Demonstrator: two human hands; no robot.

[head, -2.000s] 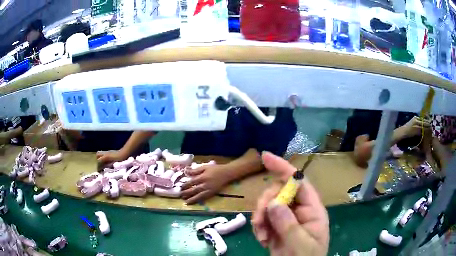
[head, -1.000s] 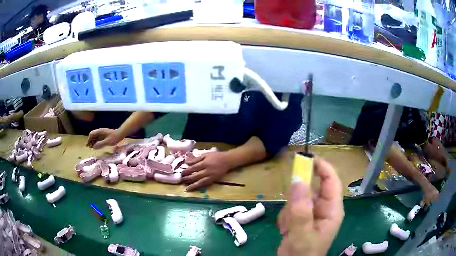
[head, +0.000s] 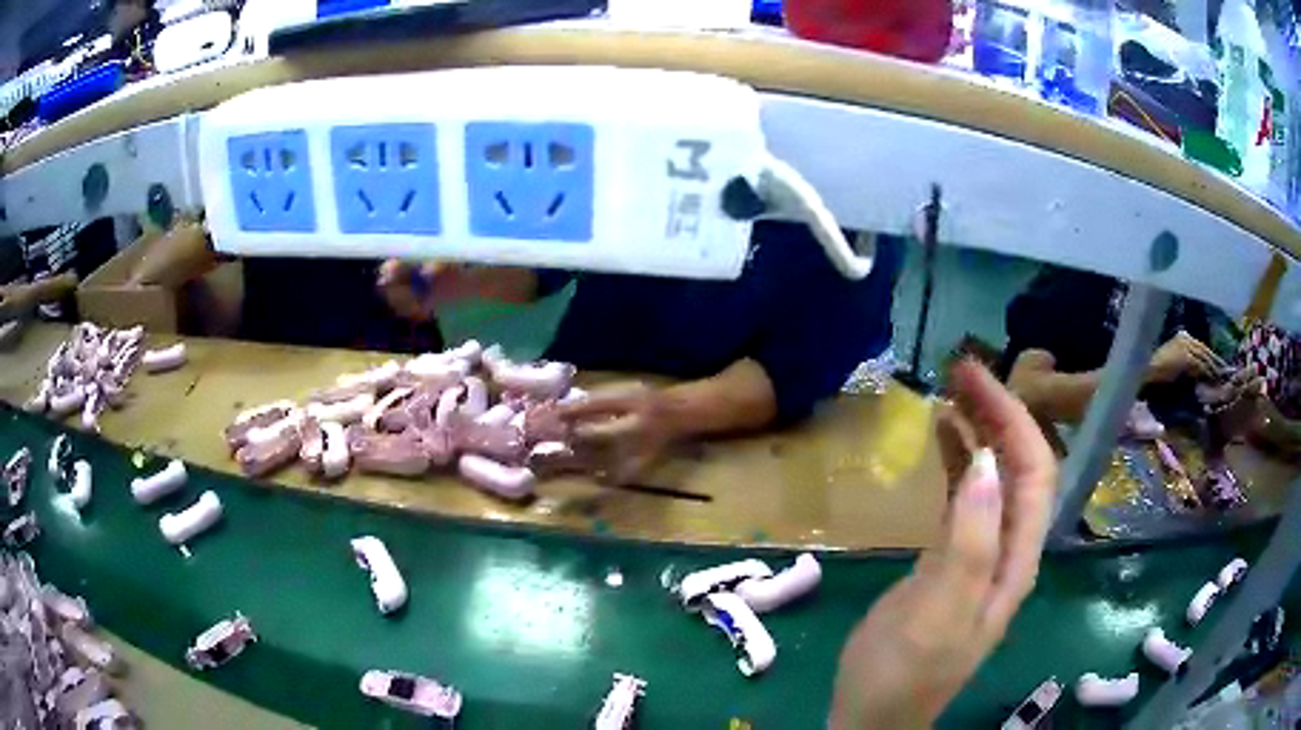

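Observation:
My right hand point(head: 949, 549) is raised at the right of the view with its fingers apart. Just left of its fingertips is a screwdriver with a blurred yellow handle point(head: 902, 435). Its thin dark shaft point(head: 929, 285) points up in front of the grey shelf rail. The hand and handle look apart. My left hand is out of the picture. Below, on the green belt point(head: 528, 613), lie pale pink housing shells point(head: 785, 582), some in a small cluster with blue showing inside one point(head: 739, 630).
A white power strip point(head: 478, 171) is fixed to the rail, with a red-filled bottle point(head: 870, 22) above. Across the belt, a person's hand point(head: 628, 428) touches a heap of shells point(head: 414, 421) on the brown bench point(head: 799, 492). A slanted grey post point(head: 1113, 407) stands right; more shells lie lower left point(head: 50, 649).
My right hand has moved right and opened off the yellow handle. The view has shifted, lowering the shelf's place less than the rail rises. The blue battery with green board is gone from the belt.

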